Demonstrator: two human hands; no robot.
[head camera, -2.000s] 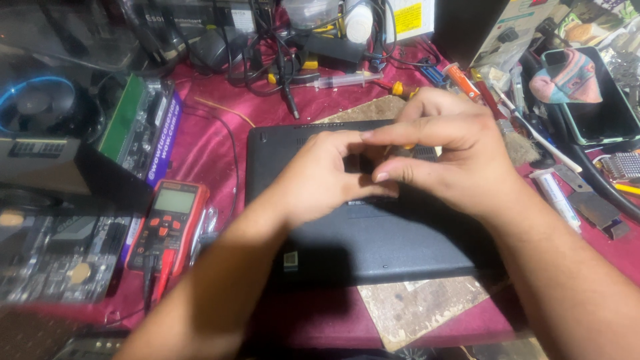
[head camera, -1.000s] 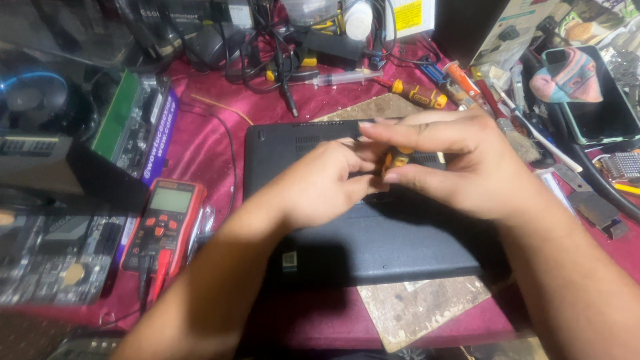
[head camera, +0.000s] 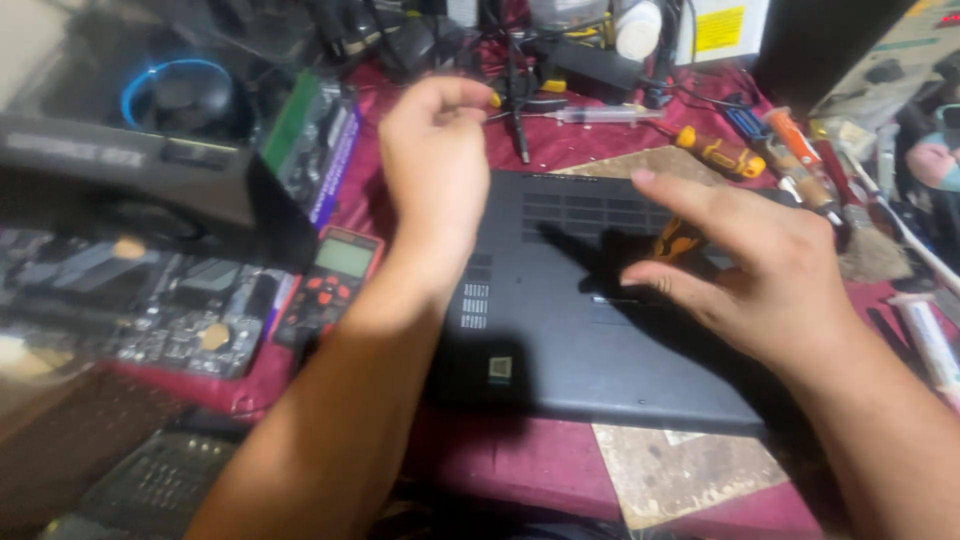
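A black laptop (head camera: 570, 360) lies bottom side up, with vent grilles toward its far edge. Beyond its far left corner is my left hand (head camera: 439, 150), fingers bent and fingertips beside a small yellow piece; whether they pinch anything is unclear. Over the laptop's right half, my right hand (head camera: 765, 262) has its thumb and index finger spread. An orange-and-black screwdriver handle (head camera: 677, 238) shows between them, seemingly held by the fingers hidden behind. A second screwdriver (head camera: 721, 152), yellow and brown, lies past the far edge.
A red multimeter (head camera: 346, 256) and a motherboard (head camera: 187, 322) are at left. Cables, a black adapter (head camera: 592, 69) and a clear syringe (head camera: 607, 114) lie at the back. A brush (head camera: 870, 247) and a white tube (head camera: 926, 337) are at right. A worn board (head camera: 690, 469) sticks out under the laptop.
My left hand has left my right hand and moved away over the laptop's far left corner. My right thumb and index finger have spread apart. The view has shifted slightly.
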